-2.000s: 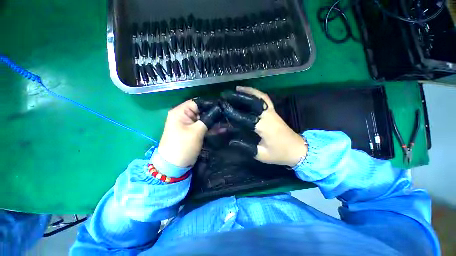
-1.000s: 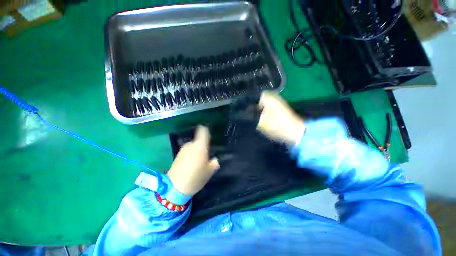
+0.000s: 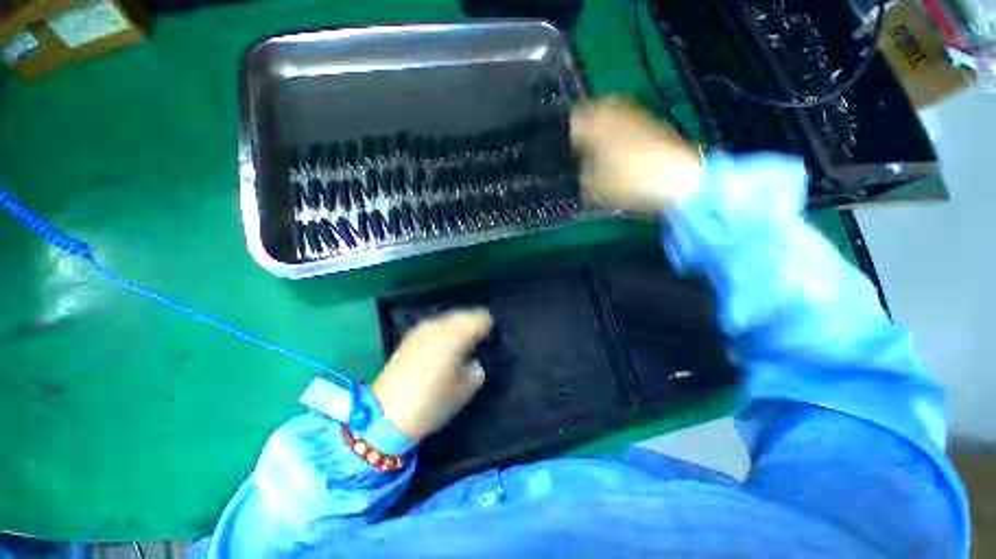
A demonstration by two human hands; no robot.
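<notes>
The stainless steel tray point(image 3: 328, 264) lies behind the hands and holds rows of small black-bodied units point(image 3: 377, 225) with silvery ends. My right hand point(image 3: 628, 153) is blurred at the tray's right edge; its fingertips merge with the dark tray, so I cannot tell what it holds. My left hand point(image 3: 429, 375) is over the left compartment of the black parts tray point(image 3: 546, 328), fingers bent down; the black-covered fingertips are hard to make out. A small silvery piece point(image 3: 679, 375) lies in the right compartment.
A black bin point(image 3: 874, 120) with shiny parts stands at the upper right, with a black cable point(image 3: 754, 100) beside it. A cardboard box point(image 3: 76, 35) is at the upper left, another point(image 3: 923, 49) at the upper right. The blue coiled cord point(image 3: 44, 227) runs left from the wrist.
My hands have parted. My right hand has moved up from the black tray to the steel tray's right side. My left hand is lower, over the left compartment. The view has shifted.
</notes>
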